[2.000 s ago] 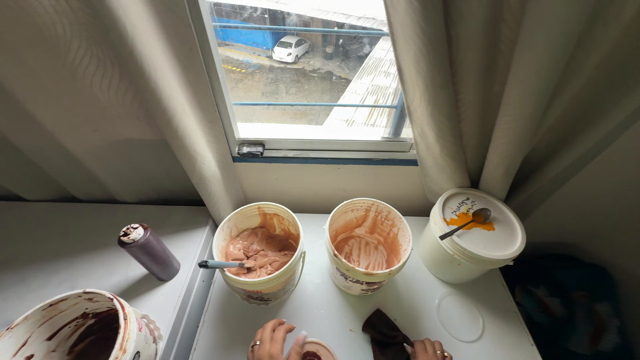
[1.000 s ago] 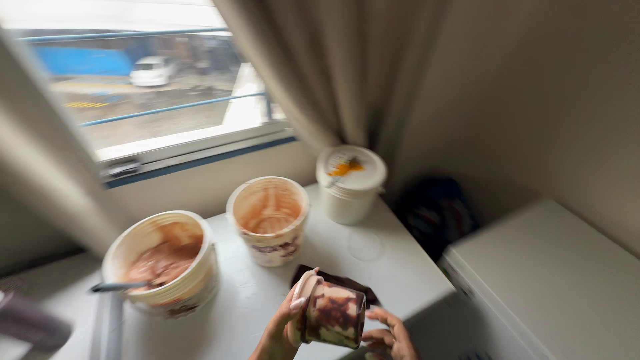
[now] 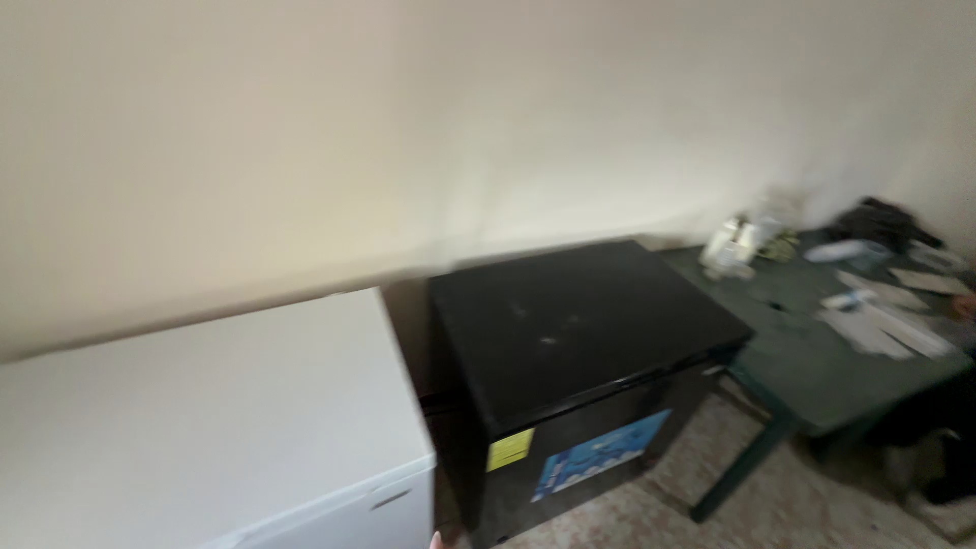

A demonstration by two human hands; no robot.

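A single fingertip (image 3: pixel 435 540) shows at the bottom edge, just below the front corner of a white chest freezer (image 3: pixel 206 412). Whether it belongs to my left hand or my right hand cannot be told. The rest of both hands lies outside the view, so anything they hold is hidden. Right of the white freezer, across a narrow gap, stands a black chest freezer (image 3: pixel 579 328) with its lid down. A yellow label (image 3: pixel 509 450) and a blue sticker (image 3: pixel 602 454) are on its front.
On the right, a dark green table (image 3: pixel 793 366) bears papers (image 3: pixel 884 328), plastic bags and a dark cloth-like bundle (image 3: pixel 877 225), all blurred. At the right edge, part of another person's hand (image 3: pixel 964 305) seems to show. A pale wall (image 3: pixel 457 137) runs behind; the floor (image 3: pixel 610 518) is mottled.
The view has swung far right, away from the window and buckets. One second ago my hands were around a cup with brown-streaked contents; the cup is now out of sight.
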